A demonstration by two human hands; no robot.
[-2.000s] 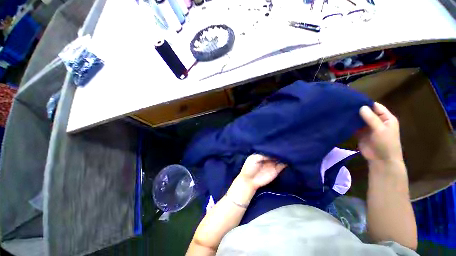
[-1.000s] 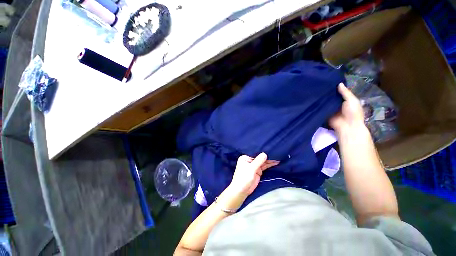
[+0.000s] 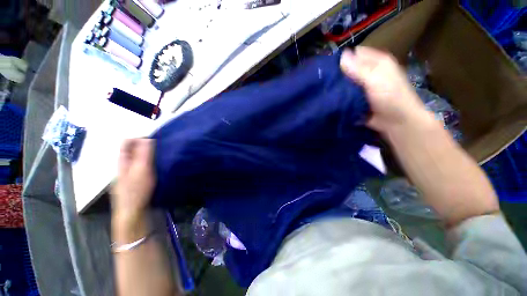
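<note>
A navy garment (image 3: 254,139) with small pale lilac parts is stretched between my two hands above my lap. My left hand (image 3: 136,173), blurred and with a thin band at the wrist, grips its left edge near the table's front edge. My right hand (image 3: 378,84) grips its upper right edge, fingertips at the cloth. A pale line of thread or stitching shows on the lower cloth. No needle can be seen.
The white table (image 3: 199,87) bears a dark spool (image 3: 133,103), a black round dish (image 3: 171,65) of pale pieces, and several thread cones (image 3: 124,34). A plastic bag (image 3: 65,134) lies at its corner. A cardboard box (image 3: 456,69) stands right, a grey bin (image 3: 46,231) left.
My left hand has moved left and up from the middle of the garment to its left edge. My right hand has risen. The garment is lifted and spread wider. The view has shifted.
</note>
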